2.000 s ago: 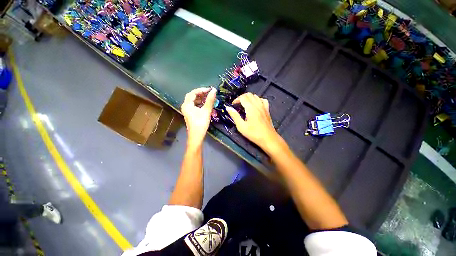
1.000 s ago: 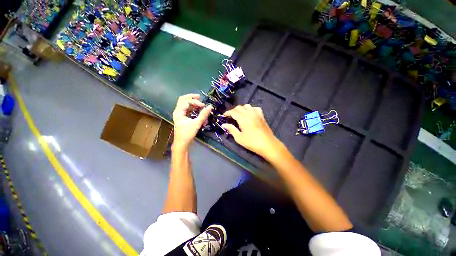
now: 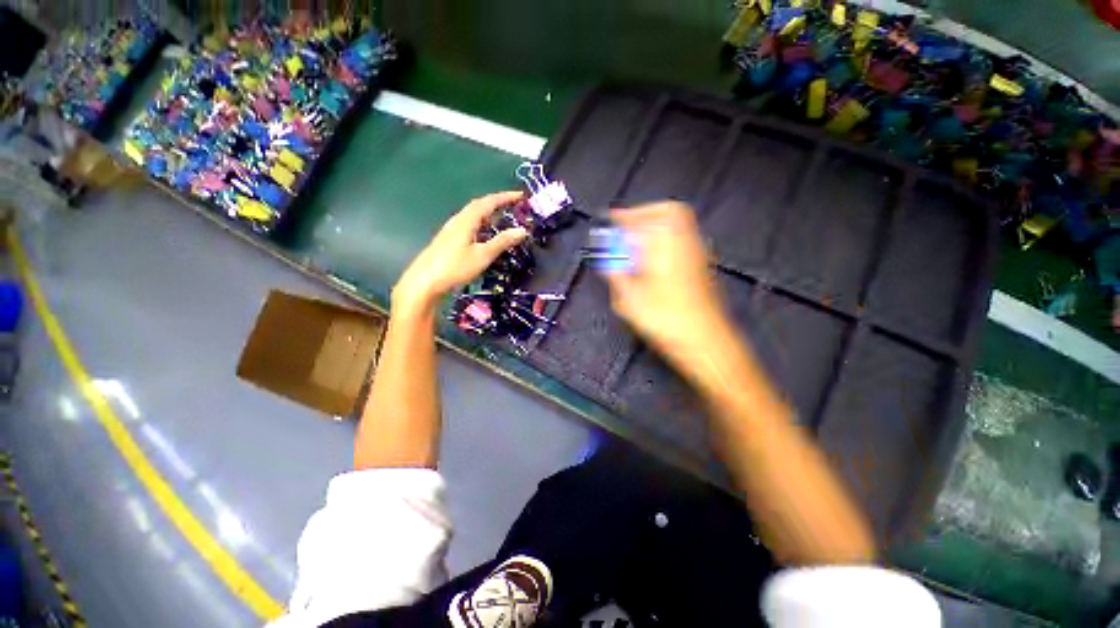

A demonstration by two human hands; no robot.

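Observation:
My right hand (image 3: 669, 276), blurred, holds a blue clipped unit (image 3: 610, 249) above the left part of the black compartment tray (image 3: 786, 209). My left hand (image 3: 461, 252) is at the row of clipped units (image 3: 479, 309) along the tray's left end. Its fingers curve over the upper part of the row, and whether they grip a unit is hidden. A pale pink clipped unit (image 3: 549, 199) stands at the row's far end with its wire handles up.
A long multicoloured clip pile (image 3: 909, 111) lies beyond the tray. A filled tray (image 3: 252, 117) sits further left on the green bench. An open cardboard box (image 3: 307, 356) is below the bench edge. Dark housings (image 3: 1083, 476) lie at far right.
The blue clipped unit has left its place in the tray and is now in my right hand, further left. My left hand has moved from the row's near part to its far part. The view has shifted.

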